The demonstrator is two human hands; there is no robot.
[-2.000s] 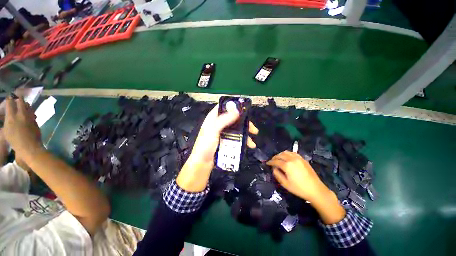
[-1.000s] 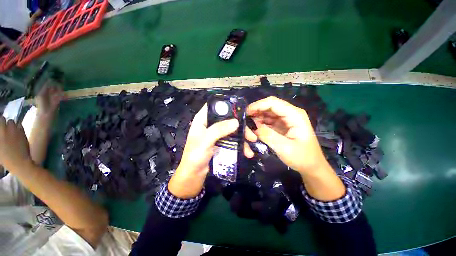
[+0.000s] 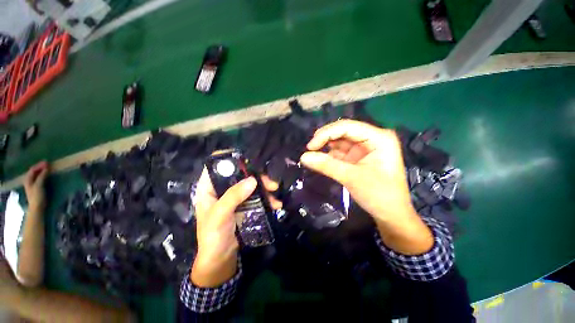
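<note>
My left hand point(image 3: 217, 217) holds a black phone unit point(image 3: 255, 221) tilted over the heap, thumb across its middle. The phone shows a round pale disc at its upper end, a fine red line beside it and a patterned silver-grey lower part. My right hand point(image 3: 362, 170) is raised to the right of the phone, apart from it, with thumb and index fingertips close together. Whether something small is between them cannot be told. A wide loose heap of small black pieces point(image 3: 126, 214) lies under both hands; some show shiny faces.
Several phones, one of them here point(image 3: 209, 68), lie on the green belt point(image 3: 328, 44) beyond a pale edge strip point(image 3: 246, 120). A grey upright point(image 3: 485, 38) stands at the upper right. Red trays point(image 3: 38, 76) are at the upper left. Another person's arm point(image 3: 31, 233) is at the left.
My right hand has moved away from the phone, and its fingertips have closed together. My left hand and the phone sit lower and further left. The view has shifted and tilted.
</note>
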